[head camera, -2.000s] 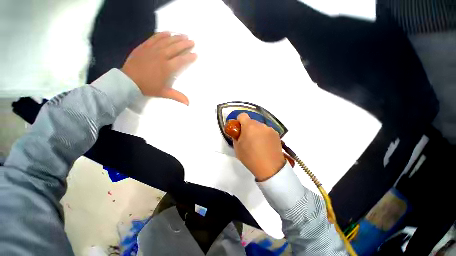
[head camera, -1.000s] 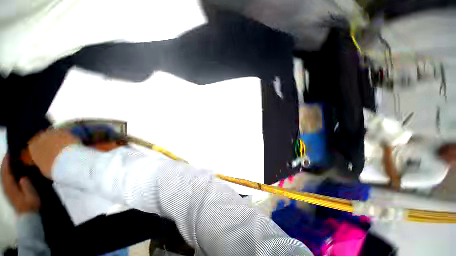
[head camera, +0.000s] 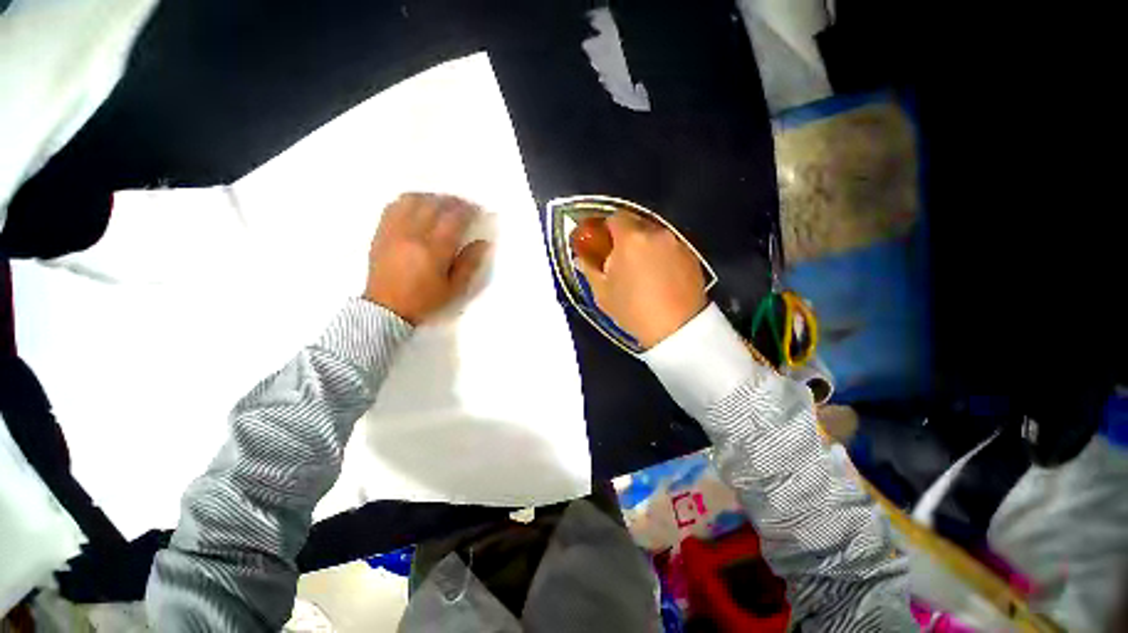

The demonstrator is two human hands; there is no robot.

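A white garment panel [head camera: 297, 359] lies flat on the black pressing cloth [head camera: 674, 148]. My left hand [head camera: 427, 257] rests on the right part of the panel with its fingers curled; I cannot see anything held in it. My right hand [head camera: 649, 278] is closed around the orange-brown handle of the steam iron [head camera: 591, 237]. The iron stands at the panel's right edge, mostly over the black cloth, its metal rim showing around my fist. Its underside is hidden.
A blue rest pad with a worn tan top [head camera: 854, 186] lies at the right. Green and yellow scissors loops [head camera: 788, 329] and a small white roll [head camera: 818, 386] are beside it. A white scrap [head camera: 615, 62] lies at the far side. Yellow cord trails at lower right.
The view has swung. The iron has moved from the middle of the panel to its right edge, still in my right hand. My left hand has gone from spread to curled on the panel.
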